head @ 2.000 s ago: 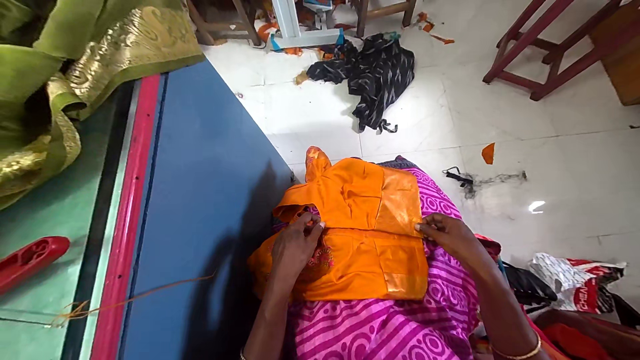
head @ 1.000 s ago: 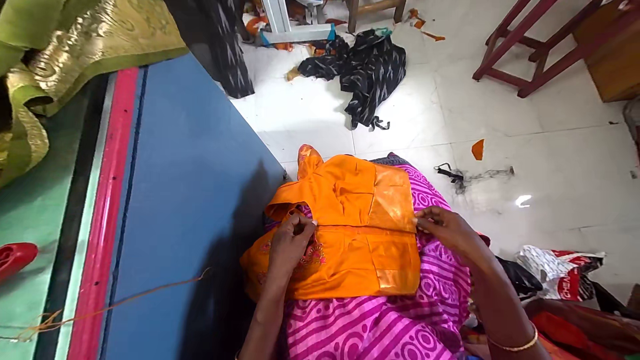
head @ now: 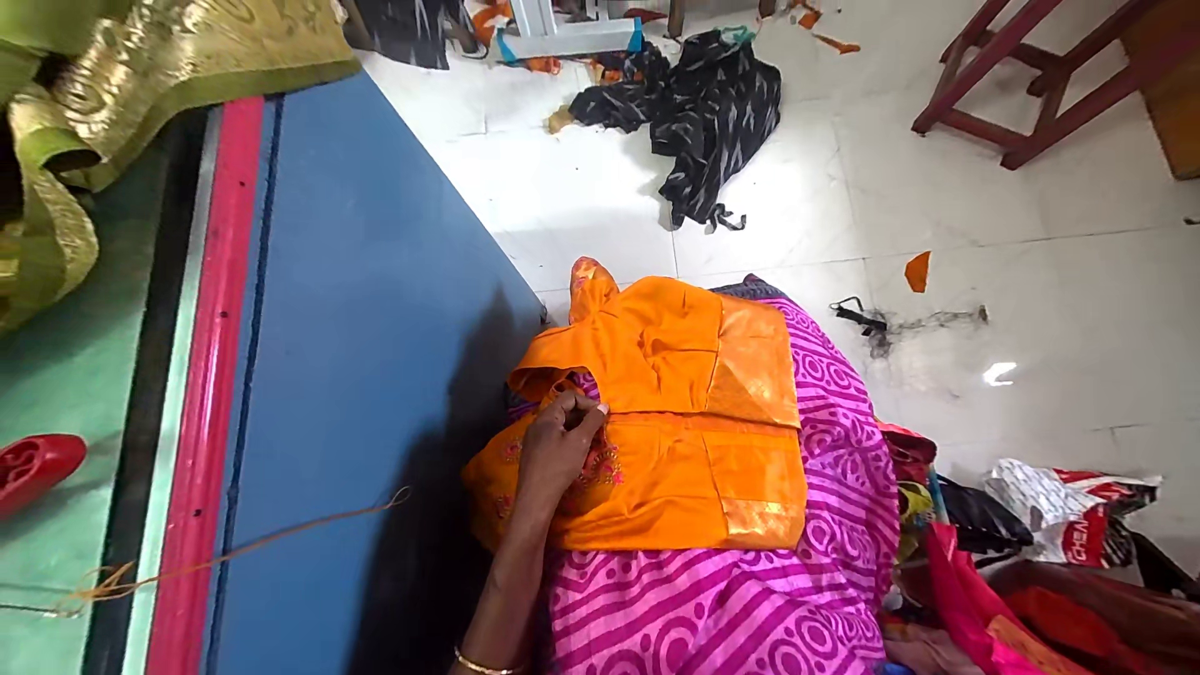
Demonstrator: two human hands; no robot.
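Observation:
An orange garment with gold borders (head: 750, 375), which looks like a blouse, lies spread over the purple patterned cloth (head: 712, 609) on my lap. My left hand (head: 560, 441) pinches the garment's edge near its neckline, thumb and fingertips together, beside a patch of embroidery (head: 600, 464). A seam or opening runs from that hand across the garment to the gold border. My right hand is out of the frame.
A blue panel (head: 356, 262) with a pink edge strip (head: 220, 328) stands at left, with loose thread (head: 272, 539) across it. Black patterned cloth (head: 717, 112), a dark red stool (head: 1041, 84), scraps and a fabric heap (head: 1078, 609) lie around the floor.
My right hand, which was at the garment's gold border in both earlier frames, has left the view. My left hand stays at the neckline. Dark cloth has come into view at the top left.

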